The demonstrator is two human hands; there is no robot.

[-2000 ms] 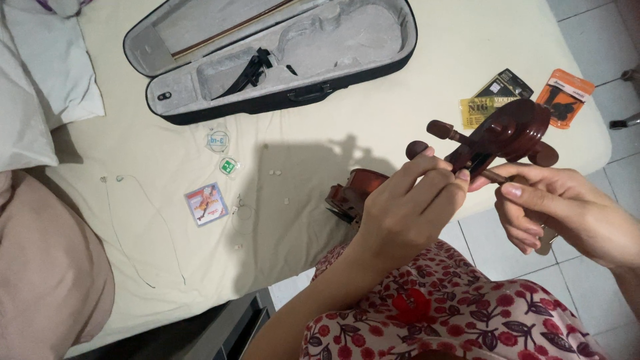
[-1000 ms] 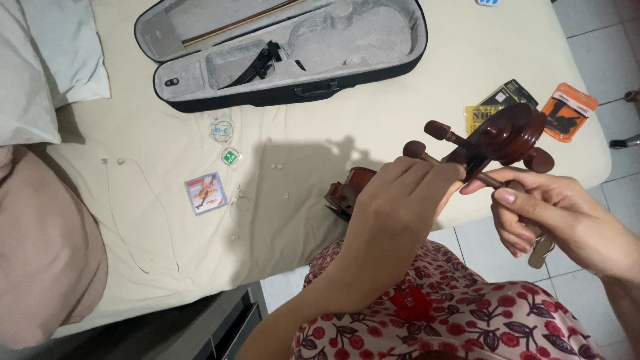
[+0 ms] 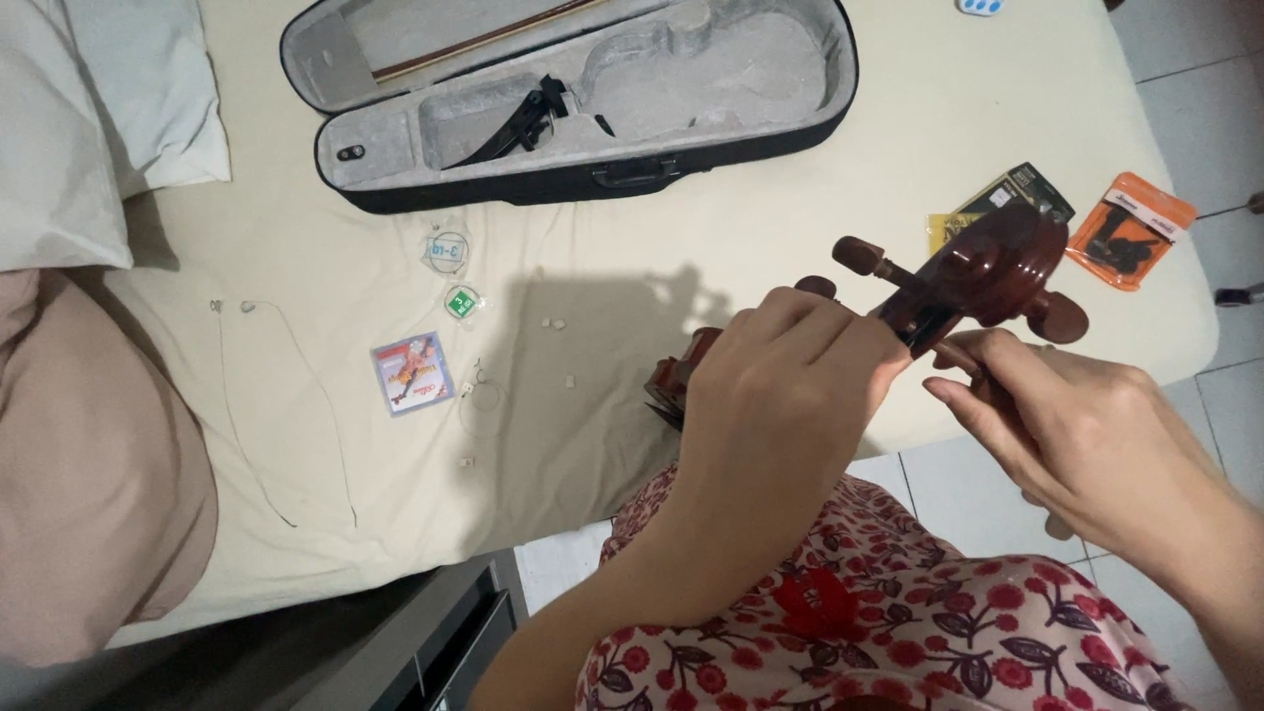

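Note:
A dark red-brown violin (image 3: 997,262) is held with its scroll close to the camera. My left hand (image 3: 790,415) is closed around its neck beside the pegbox and hides most of the neck; part of the body shows left of the wrist. My right hand (image 3: 1057,425) grips a wooden tuning peg (image 3: 958,357) on the near side of the pegbox, its fingers partly hiding it. Another tuning peg (image 3: 859,257) sticks out on the far side, and one more peg (image 3: 1059,316) stands out by the scroll. Whether a string lies in the pegbox is hard to tell.
On the bed sheet lie an open violin case (image 3: 592,178) with a bow (image 3: 484,44) and a black shoulder rest (image 3: 523,123), string packets (image 3: 413,373), two uncoiled strings (image 3: 232,415), an orange pouch (image 3: 1133,232) and a black packet (image 3: 1027,188). Pillows are at the left.
My right hand has shifted on the tuning peg, its fingers now more curled around it. My left hand stays on the violin's neck.

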